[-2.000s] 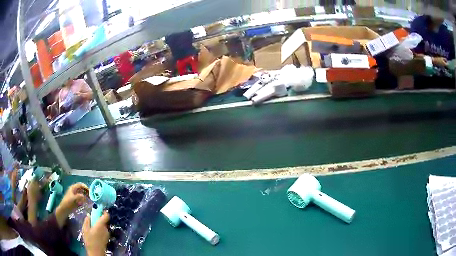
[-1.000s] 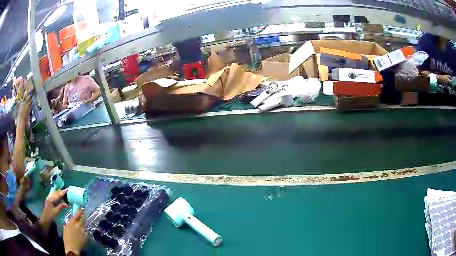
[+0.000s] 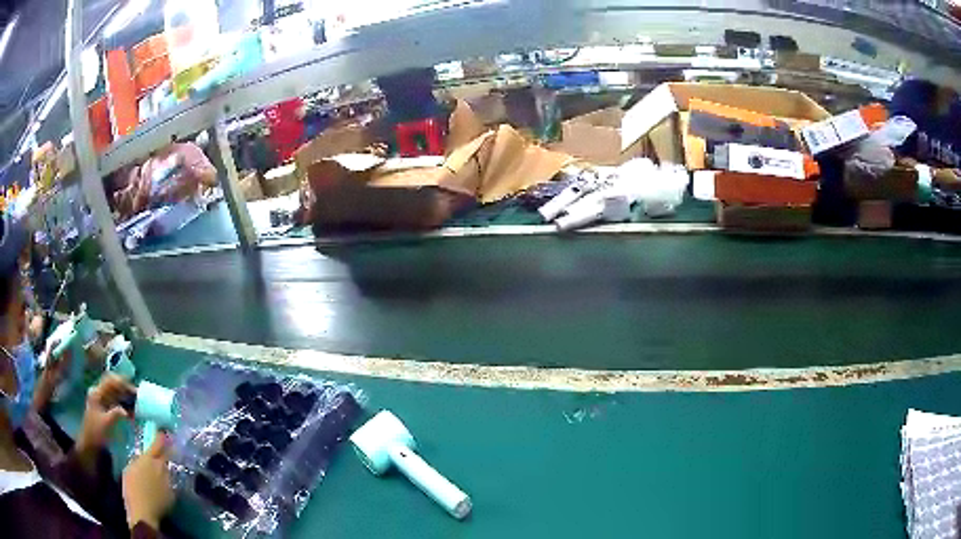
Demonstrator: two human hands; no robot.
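Note:
Neither of my hands is in the picture. A mint handheld fan body (image 3: 409, 461) lies on the green bench top, its wide head at the upper left and its straight handle pointing to the lower right. To its left, round black parts (image 3: 253, 434) lie in rows on a shiny clear plastic pack (image 3: 298, 476). At the left edge, a neighbour's two hands hold another mint fan body (image 3: 157, 404) with its head up.
White sticker sheets (image 3: 935, 474) lie at the right edge. A worn pale edge strip (image 3: 506, 376) separates the bench from the dark green belt (image 3: 506, 300). Across it are open brown cartons (image 3: 385, 198), white tubes (image 3: 574, 202) and orange and white boxes (image 3: 766, 188). A metal post stands at left.
The second mint fan body, on the bench at right two seconds ago, is gone from view. The neighbour's hands and fan body have moved left and the fan's head has turned. The view has shifted slightly.

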